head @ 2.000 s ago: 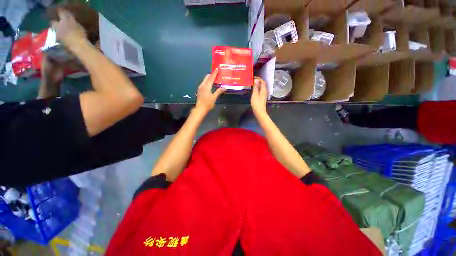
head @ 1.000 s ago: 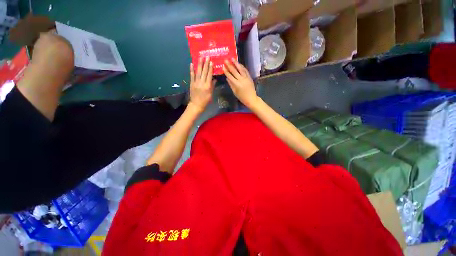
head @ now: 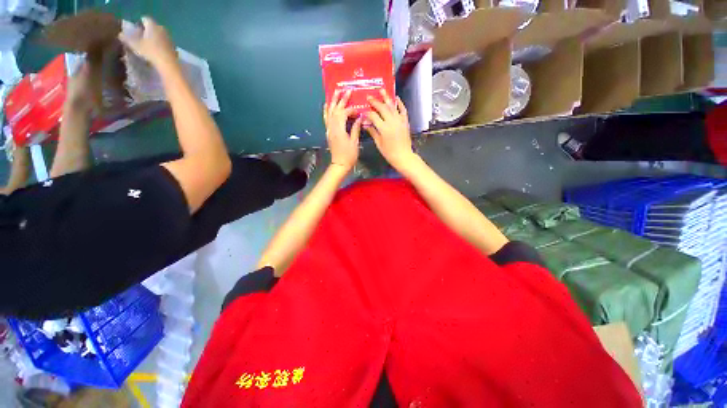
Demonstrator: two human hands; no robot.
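Note:
A closed red retail box [head: 357,70] with white print lies on the green bench, close to its front edge. My left hand [head: 342,131] and my right hand [head: 388,127] hold the near end of the box side by side. The fingers of both hands lie on its red top. The thumbs meet near its front edge, and the hands hide that end. Open brown retail boxes [head: 546,80] stand just right of it. Round wrapped cameras [head: 450,96] show in the nearest ones.
A person in black [head: 96,231] works at the bench on the left with red boxes [head: 36,100] and an open carton [head: 191,76]. Blue crates [head: 100,335] stand on the floor at lower left. Green woven bales [head: 606,267] and more blue crates [head: 614,195] are at right.
My fingers have moved from the sides of the red box onto its top, and my hands are now closer together. The neighbour's arms have moved. The view has shifted.

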